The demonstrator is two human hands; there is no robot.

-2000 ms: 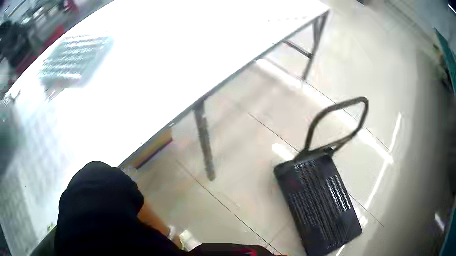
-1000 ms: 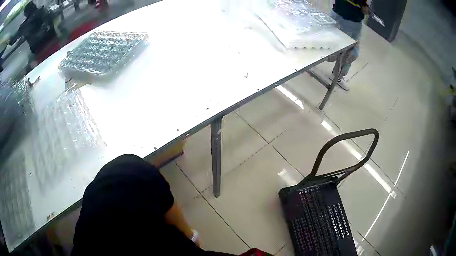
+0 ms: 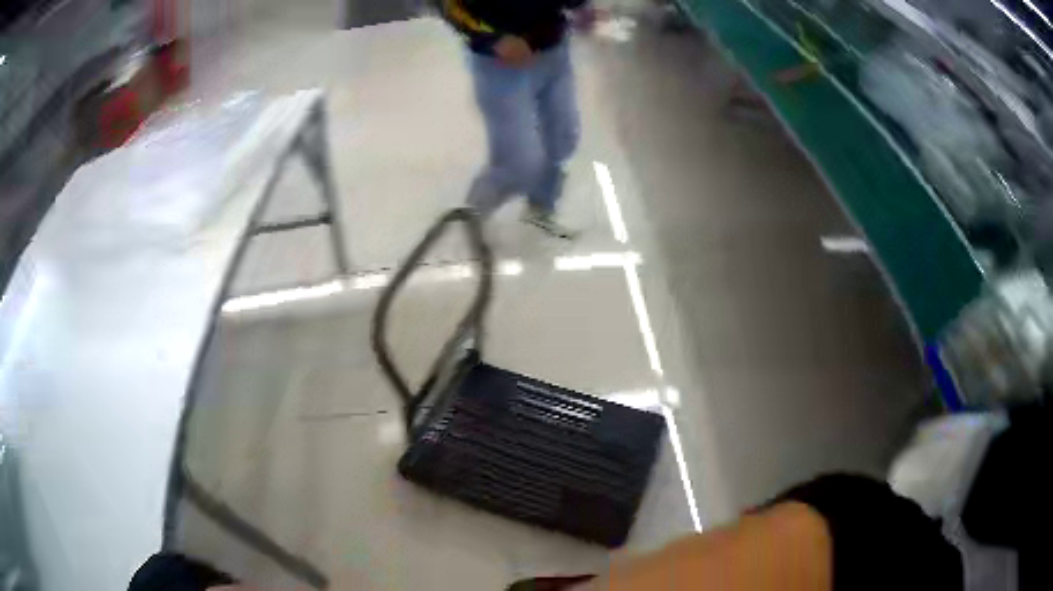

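Note:
Neither hand shows. My right forearm, bare below a black sleeve, crosses the bottom right, and its hand is cut off by the bottom edge. Only a bit of my left black sleeve shows at the bottom left. A black folding hand cart (image 3: 537,448) lies nearest in front of me on the floor, its ribbed platform flat and its looped handle (image 3: 383,312) standing up at its left end. I cannot tell what my hands hold.
A white-topped table (image 3: 110,381) with metal legs runs along the left. A person (image 3: 520,104) in a dark top and blue jeans stands beyond the cart. A green-topped bench (image 3: 831,173) on the right bears blurred clear bags (image 3: 1010,335) and a blue edge.
My view has swung right. The cart now shows nearer the middle, the table further left, and the bench and my right forearm have come into view. The person shows larger and more central.

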